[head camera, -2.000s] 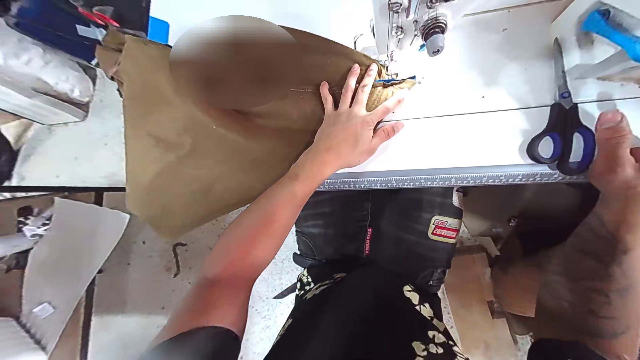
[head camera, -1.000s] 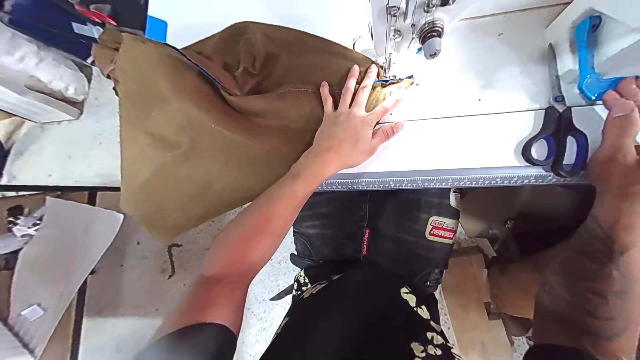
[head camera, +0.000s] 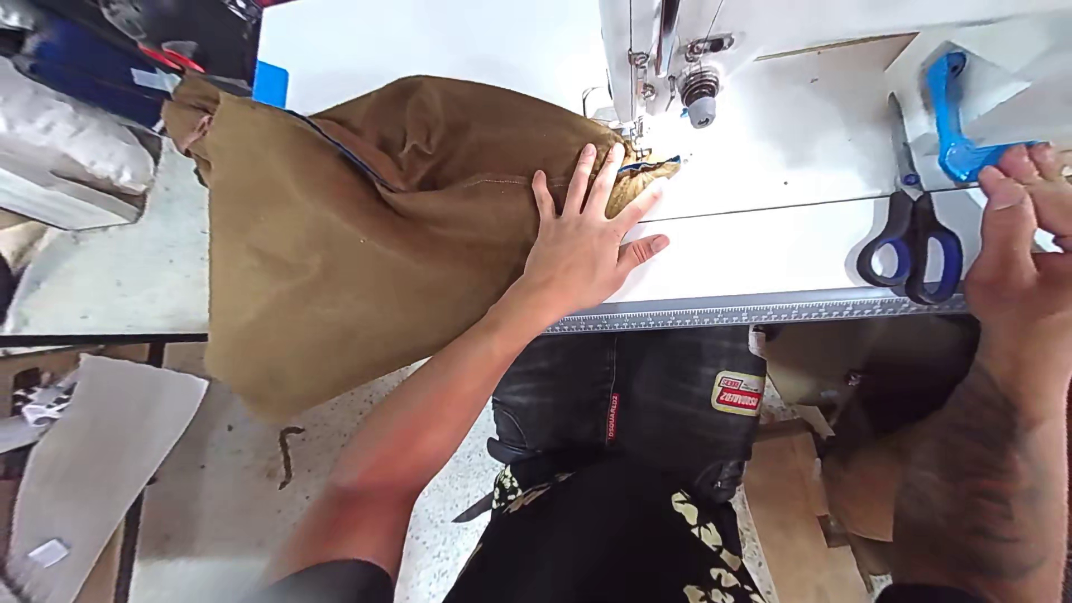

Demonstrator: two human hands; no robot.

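Observation:
Brown fabric (head camera: pixel 352 251) lies across the table and hangs over its front edge, its right end under the needle area of a sewing machine (head camera: pixel 641 109). My left hand (head camera: pixel 582 243) rests flat on that end, fingers spread, just in front of the presser foot. A blue strip shows along the fabric's edge there. At the far right, my right hand (head camera: pixel 1026 226) has its fingertips on the end of a blue plastic tool (head camera: pixel 950 117), partly out of view. Scissors with black and blue handles (head camera: pixel 913 243) lie just left of my right hand.
A ruler strip (head camera: pixel 754 311) runs along the table's front edge. Dark cloth and a white bundle (head camera: pixel 71 117) are piled at the upper left. A grey sheet (head camera: pixel 105 469) lies low at the left. Brown cardboard (head camera: pixel 796 511) is below the table.
My right hand has moved up from beside the scissors to the blue plastic tool. The brown fabric's folds have shifted at the upper left. My left hand has stayed on the fabric.

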